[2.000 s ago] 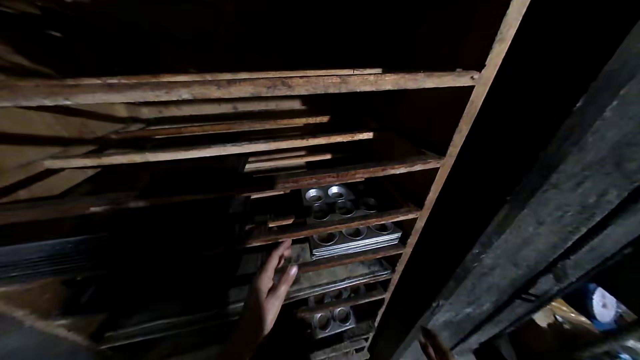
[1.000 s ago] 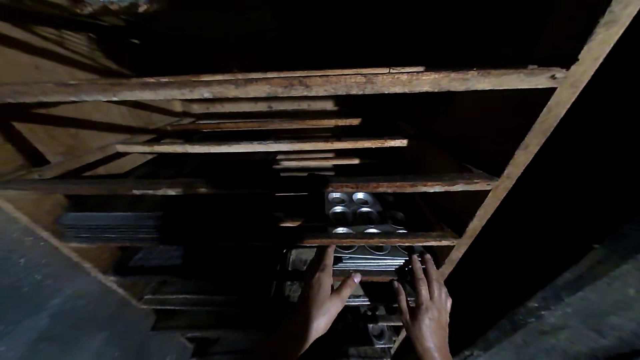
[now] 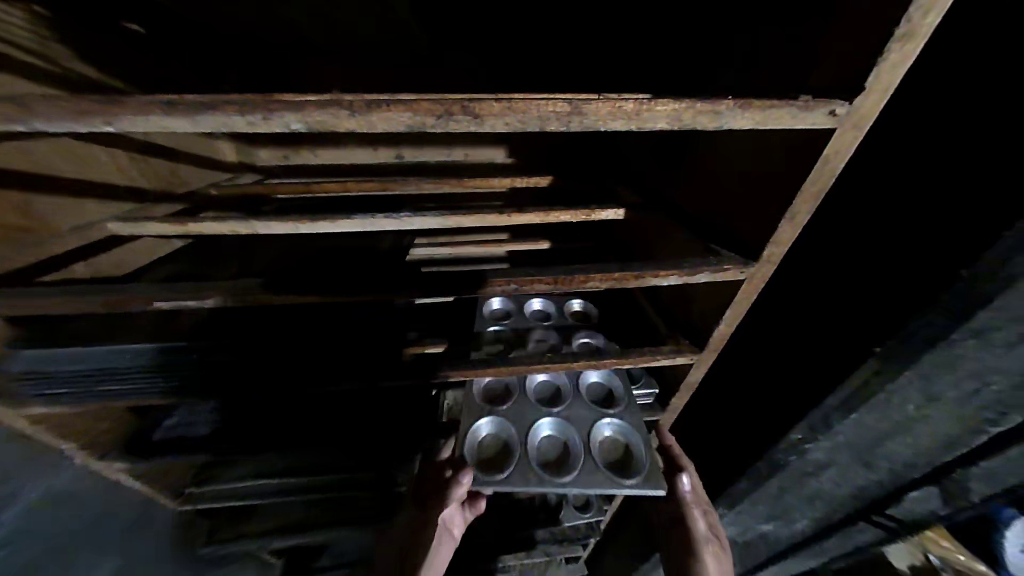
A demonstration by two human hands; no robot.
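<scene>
A metal muffin tin (image 3: 560, 412) with several round cups juts out of a wooden rack, its rear part seen beyond a shelf bar. My left hand (image 3: 452, 500) grips the tin's front left corner, thumb at the edge, fingers partly hidden beneath. Along the tin's right edge lies my right hand (image 3: 692, 504), its fingers against the side and partly hidden. Behind the tin's right edge, other metal tins (image 3: 642, 388) show in a stack.
Wooden crossbars (image 3: 416, 114) span the rack above the tin, and a wooden upright (image 3: 800, 212) rises on the right. Flat dark trays (image 3: 96, 376) are stacked at left. Another muffin tin (image 3: 584, 506) is below. A rough grey surface (image 3: 896, 416) is at right.
Both hands were at the stacked tins one second ago. One muffin tin has come forward out of the rack between them. The view has moved closer.
</scene>
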